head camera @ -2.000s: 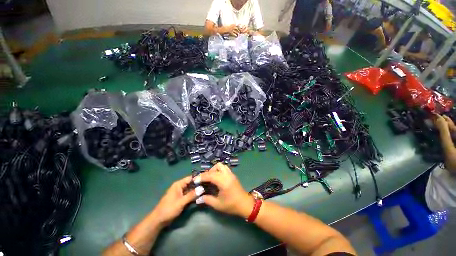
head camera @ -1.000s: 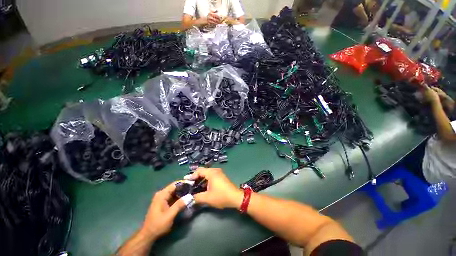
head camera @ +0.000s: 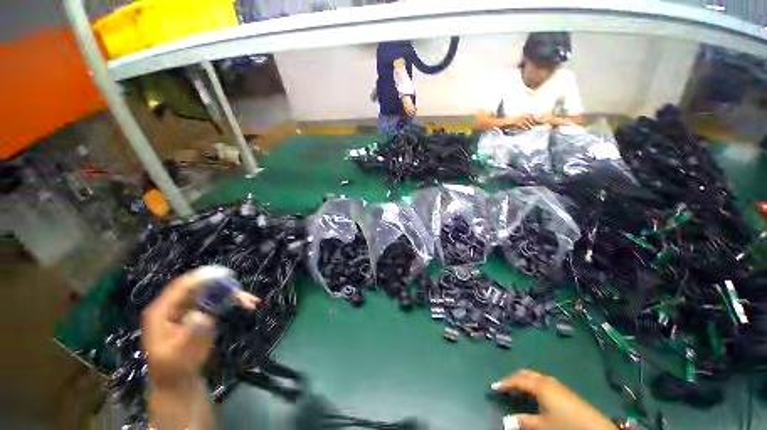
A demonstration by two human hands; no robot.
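Observation:
My left hand (head camera: pixel 178 332), motion-blurred, is raised over the pile of black coiled cable units (head camera: pixel 244 252) at the left. Its fingers close on a small dark part (head camera: pixel 217 294); blur hides its details. A blurred black cable (head camera: pixel 311 405) lies across the lower bench. My right hand (head camera: pixel 551 405) is low at the lower edge, white covers on its fingertips, with a black piece (head camera: pixel 509 399) between thumb and finger. Short black ring parts (head camera: pixel 496 306) lie loose in the centre, in front of four open clear bags (head camera: pixel 404 222) holding black parts.
Black cables with green boards (head camera: pixel 664 252) are heaped at the right. Another dark cable heap (head camera: pixel 425 151) and clear bags (head camera: pixel 517 151) lie on the far side before a seated person (head camera: pixel 538 88). A second person stands behind. A rail (head camera: pixel 353 29) crosses above, with a post at left.
The view has swung left. My hands, together before, are now far apart: the left has moved out to the cable pile, the right remains near the front of the bench.

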